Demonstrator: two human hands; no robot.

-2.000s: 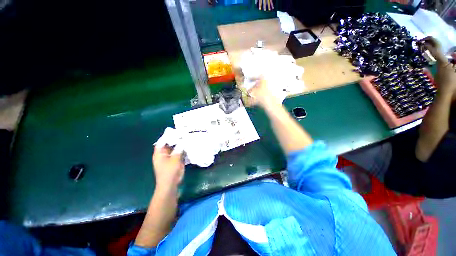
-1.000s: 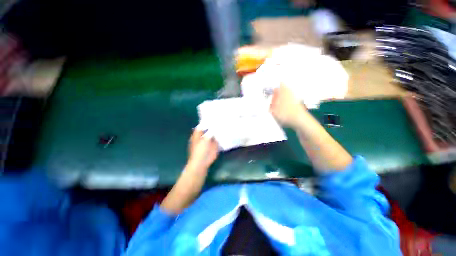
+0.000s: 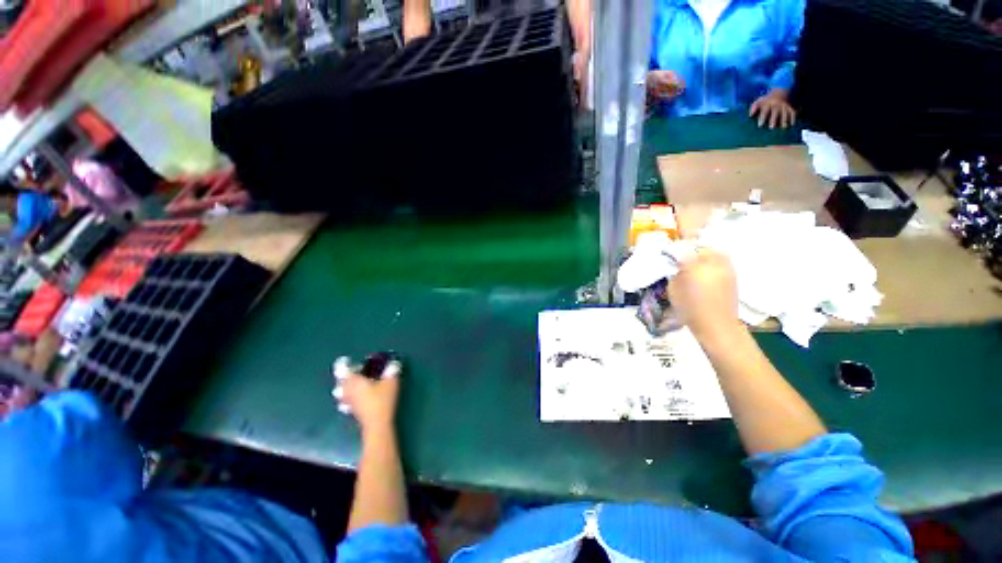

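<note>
My left hand (image 3: 371,396), with white coverings on its fingertips, has its fingers around a small dark smartwatch unit (image 3: 379,364) on the green bench, left of centre. My right hand (image 3: 709,295) holds a white wiping cloth (image 3: 650,265) at the left edge of the white wipe pile (image 3: 808,264). The small grey-clear bottle (image 3: 656,309) is partly hidden beside and below this hand. The printed work sheet (image 3: 615,368) lies flat, with dark smudges. Another smartwatch unit (image 3: 855,377) lies face up on the bench at right.
A metal post (image 3: 622,143) rises behind the sheet, next to an orange-yellow box (image 3: 655,220). A black box (image 3: 870,206) sits on the cardboard (image 3: 714,176). Black trays (image 3: 165,330) stand at left and behind. A blue-sleeved person is at left; another is across the bench.
The view has swung left. My left hand has left the sheet and its cloth and reached left to the smartwatch unit. My right hand remains by the wipe pile, now with cloth over the bottle.
</note>
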